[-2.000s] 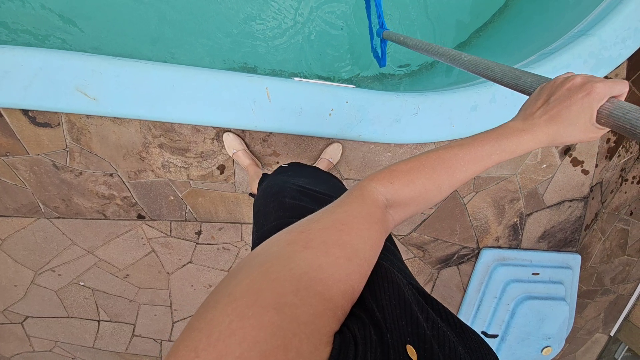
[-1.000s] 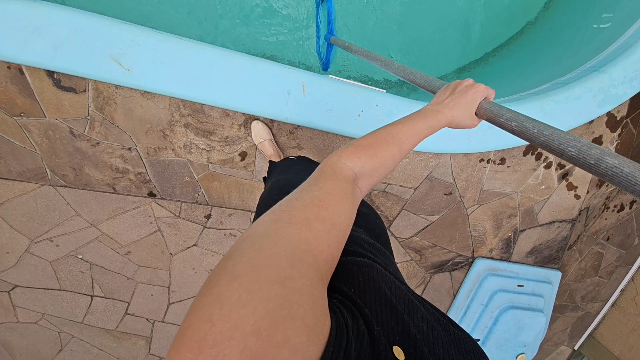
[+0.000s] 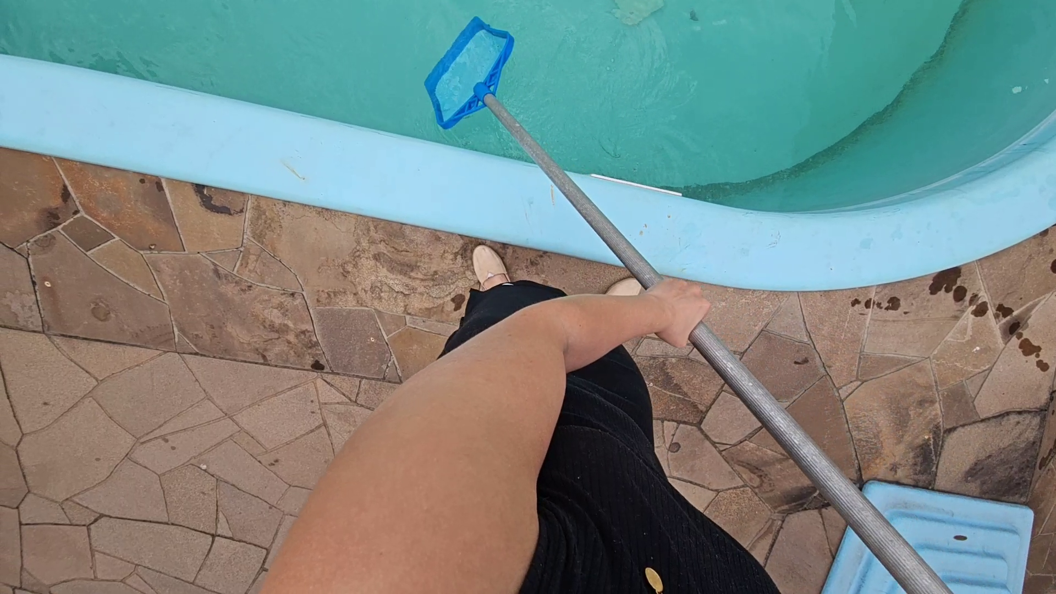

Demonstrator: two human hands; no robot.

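Observation:
My left hand (image 3: 681, 312) is closed around the ribbed grey pole (image 3: 775, 412) of a pool skimmer, with my bare left arm crossing over my black clothing. At the pole's far end, the blue skimmer net (image 3: 472, 73) is over the greenish pool water close to the near rim; whether it touches the surface is hard to tell. The pole slants across the light blue pool rim (image 3: 346, 177) and leaves the view at the lower right. My right hand is out of view.
Irregular stone paving (image 3: 157, 412) runs along the pool, with dark wet spots (image 3: 945, 280) at the right. A light blue moulded plastic step (image 3: 949, 536) lies at the lower right, partly under the pole. My beige shoes (image 3: 489, 264) stand beside the rim. Something pale (image 3: 637, 8) shows in the water.
The net has turned so that its mesh faces me more, where it was seen nearly edge-on. My left hand, still around the pole, has come back from the rim toward my body.

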